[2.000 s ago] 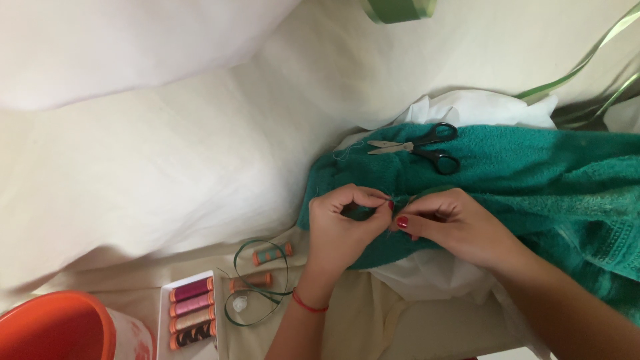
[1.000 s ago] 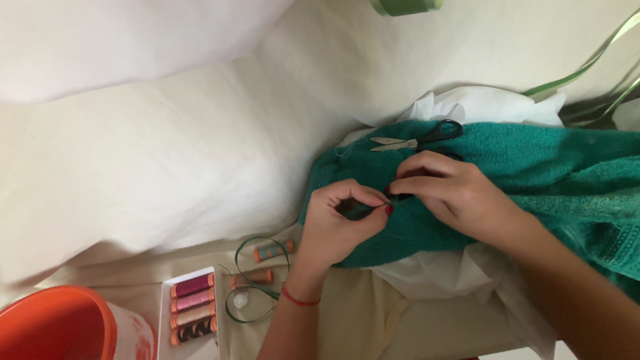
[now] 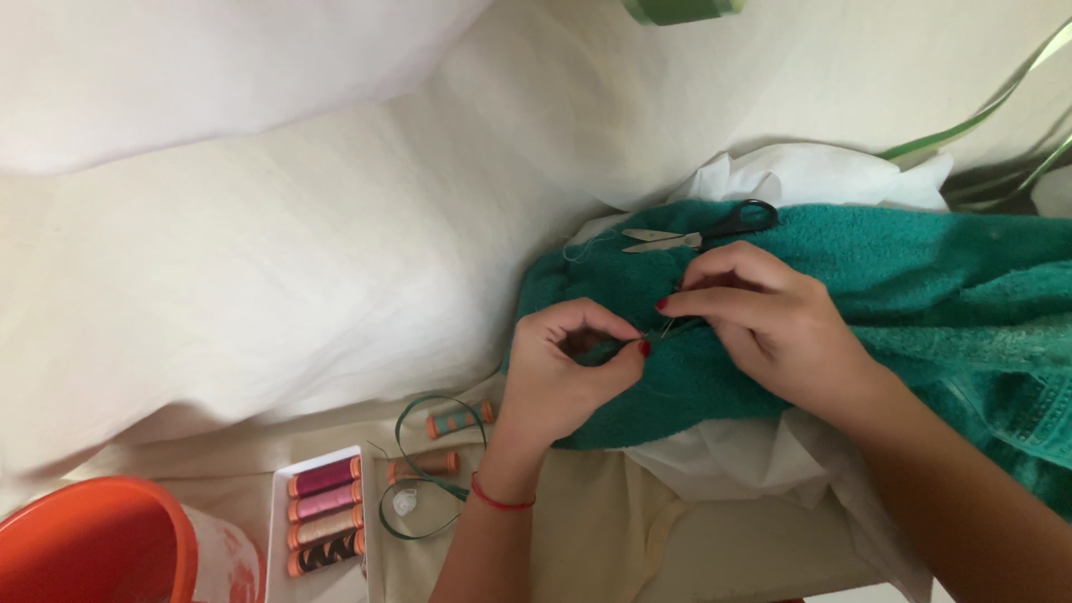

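Over the green terry towel [image 3: 888,251], my left hand [image 3: 574,368] pinches a narrow dark green ribbon [image 3: 682,328] between thumb and forefinger. To its right my right hand [image 3: 754,322] has a thin needle [image 3: 667,327] between thumb and forefinger, pointing down at the ribbon, which also runs under this hand. Whether the needle tip pierces the ribbon cannot be told. Scissors with black handles [image 3: 737,219] lie on the towel just above my right hand, blades apart and one handle partly hidden. A loose pale thread [image 3: 590,245] lies left of the blades.
A white tray [image 3: 276,536] holds several thread spools [image 3: 325,509]. Beside it are a green-and-orange spool [image 3: 459,420], a brown spool [image 3: 425,466], a small white ball [image 3: 404,502] and a looped green ribbon [image 3: 399,435]. An orange bucket [image 3: 188,536] stands lower left; a green ribbon roll [image 3: 682,8] is at the top.
My right hand has moved up and away from my left fingertips, and the needle now shows between them. My left hand keeps its pinch on the ribbon.
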